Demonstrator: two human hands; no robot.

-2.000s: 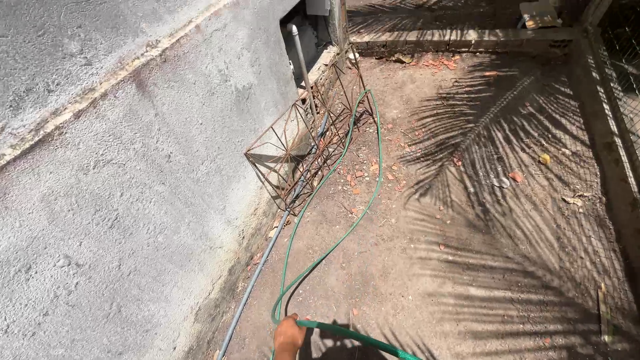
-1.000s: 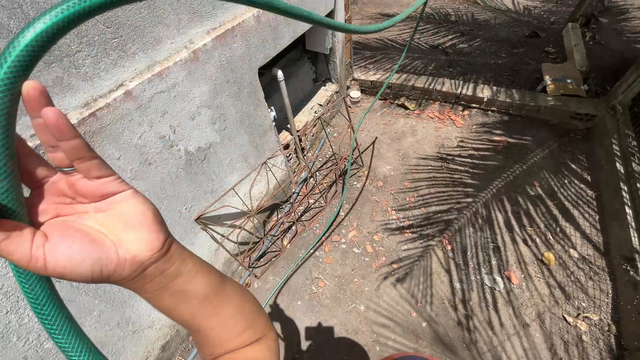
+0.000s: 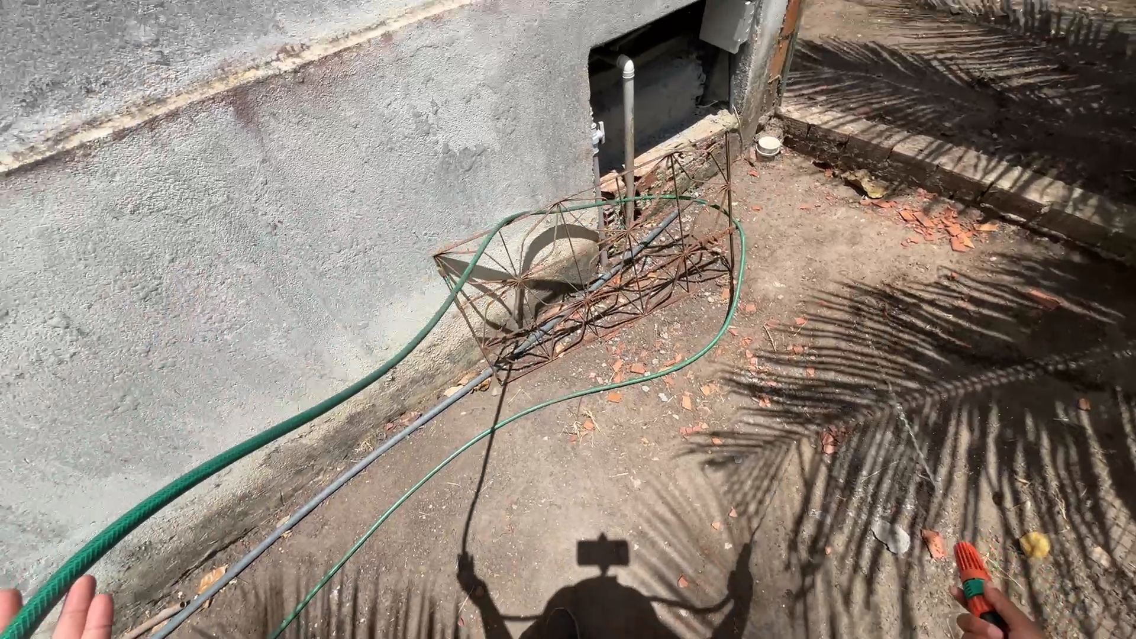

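At the bottom left, my left hand (image 3: pixel 84 611) shows only its fingertips, beside and partly behind a green garden hose (image 3: pixel 257 441); whether they grip it is unclear. The hose rises along the wall, loops over a rusty metal rod frame (image 3: pixel 586 297) and comes back along the ground. At the bottom right, my right hand (image 3: pixel 998 614) is closed around an orange and green hose nozzle (image 3: pixel 972 568), which points up.
A rough grey wall (image 3: pixel 293 231) stands at the left, with an opening and a white pipe (image 3: pixel 628 124). A grey pipe (image 3: pixel 355 470) runs along its base. Brick shards (image 3: pixel 950 231) lie near a low concrete curb (image 3: pixel 941 164). Palm shadows cover the ground.
My left hand, raised with its palm showing a second ago, is now low at the left edge. My right hand and the nozzle have come into view. The hose now loops over the rod frame.
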